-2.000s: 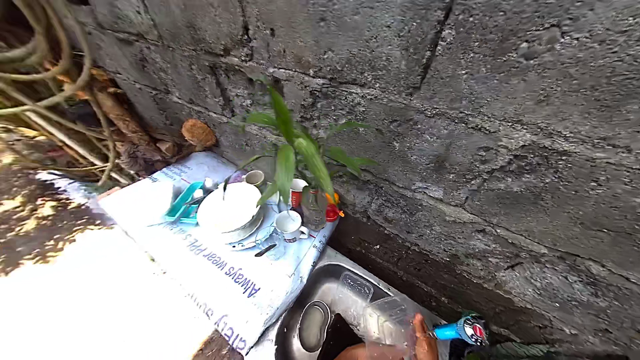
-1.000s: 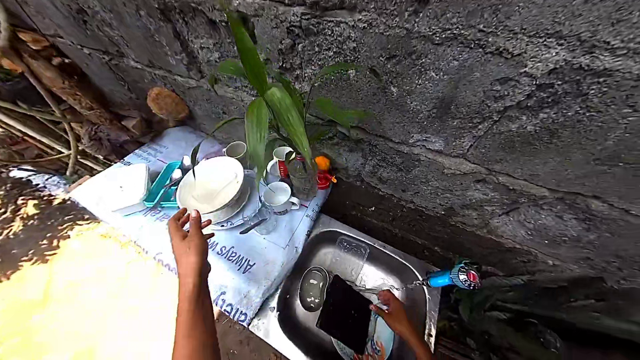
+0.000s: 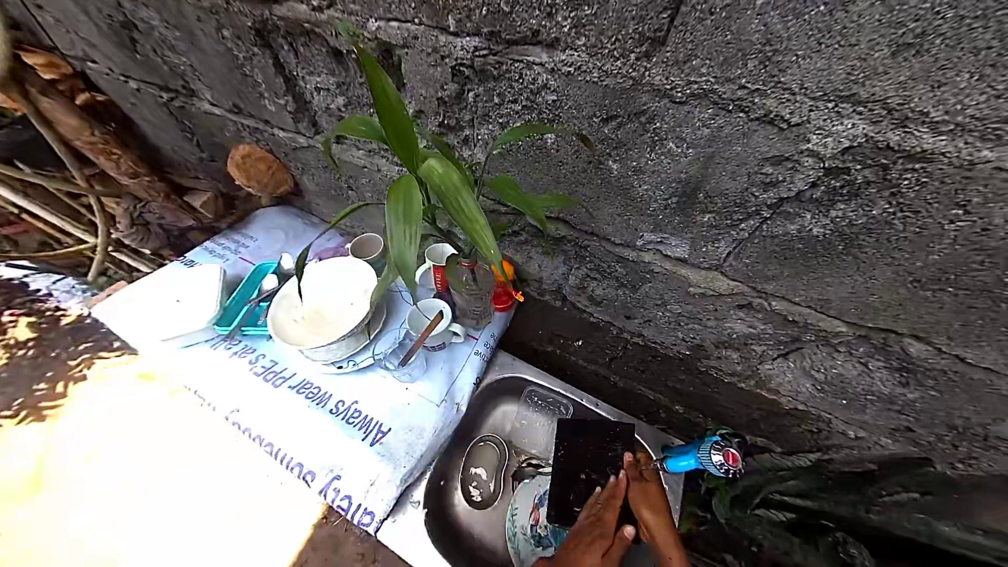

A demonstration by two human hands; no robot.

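Observation:
My left hand (image 3: pixel 594 524) lies over the lower right part of a black rectangular object (image 3: pixel 587 468) in the steel sink (image 3: pixel 453 441), fingers extended. Close against it, my right hand (image 3: pixel 650 496) is at that object's right edge, just below the blue faucet (image 3: pixel 697 457); whether it grips anything is unclear. Under the black object is a patterned plate (image 3: pixel 528 512), partly hidden. An oval metal container (image 3: pixel 483 471) and a clear plastic container (image 3: pixel 539 417) are also in the sink.
Left of the sink, a printed sheet (image 3: pixel 315 425) bears stacked white bowls (image 3: pixel 327 303), a teal utensil tray (image 3: pixel 248 303), a white mug (image 3: pixel 431 319), a clear glass (image 3: pixel 403 358) with a brown stick, and a plant in a glass jar (image 3: pixel 471 295). A block wall (image 3: pixel 709 197) rises behind.
My left hand has moved from beside the bowls into the sink, next to my right hand. The clear glass with the brown stick now stands near the white mug.

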